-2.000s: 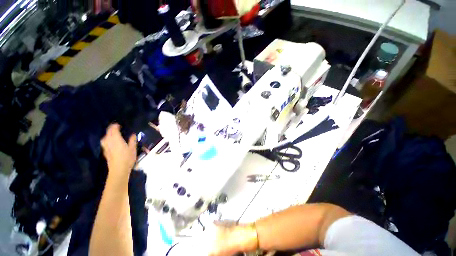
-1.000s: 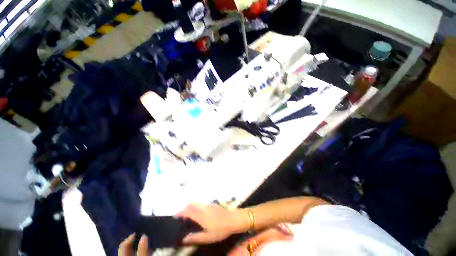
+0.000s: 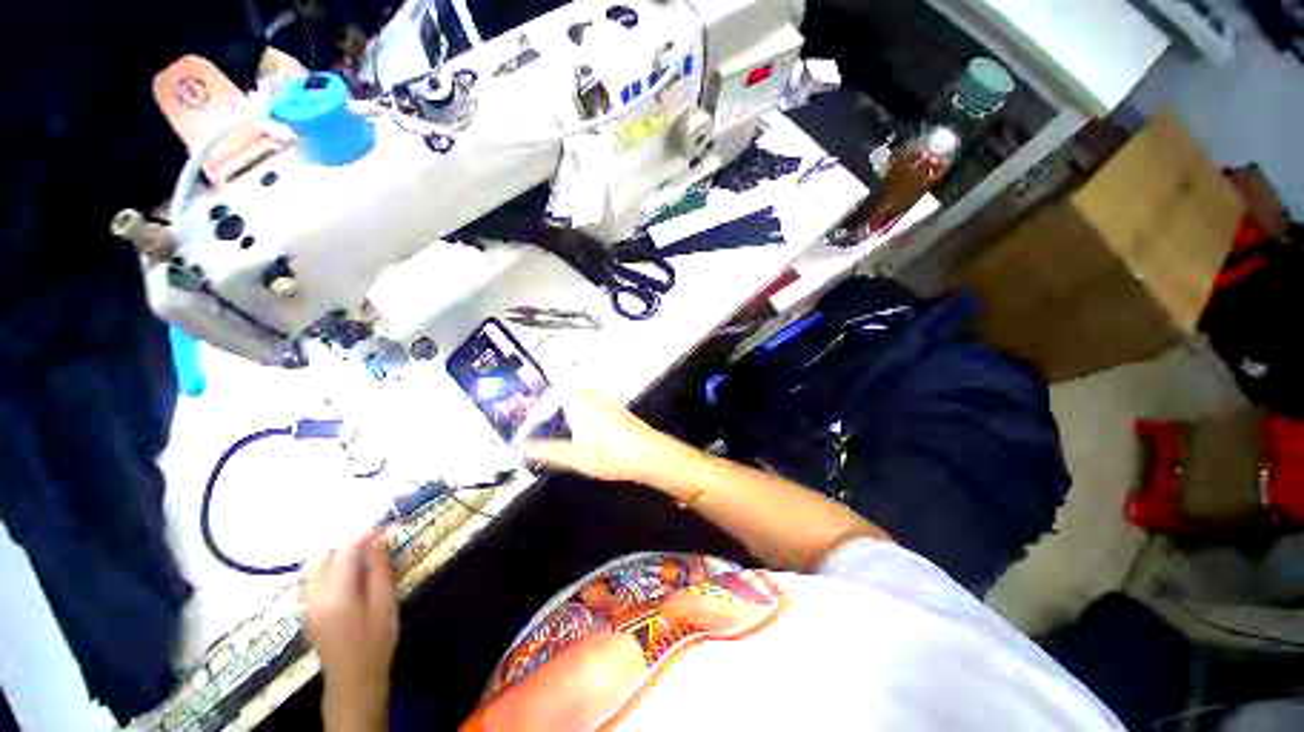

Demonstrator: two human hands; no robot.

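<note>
The smartphone (image 3: 498, 375), its screen lit, is on or just above the white sewing table (image 3: 272, 503), right of the sewing machine head (image 3: 272, 265). My right hand (image 3: 601, 438) has its fingers at the phone's lower end and grips it there. My left hand (image 3: 352, 608) is at the front table edge over the ruler strip (image 3: 236, 651); whether it holds anything is unclear. A small dark device (image 3: 419, 498) with a thin wire lies just beyond my left fingertips. A black cable loop (image 3: 210, 493) with a rectangular end lies on the table.
Black-handled shears (image 3: 638, 279), snips (image 3: 555, 318) and dark fabric strips (image 3: 725, 229) lie right of the machine. Dark navy cloth (image 3: 72, 429) hangs at left. A navy garment heap (image 3: 915, 429) is at right, with a cardboard box (image 3: 1101, 243) and bottles (image 3: 915, 165) beyond.
The view has moved closer to the table. The dark slab in my right hand now shows as the lit phone beside the machine. My left hand has moved away from it to the front edge.
</note>
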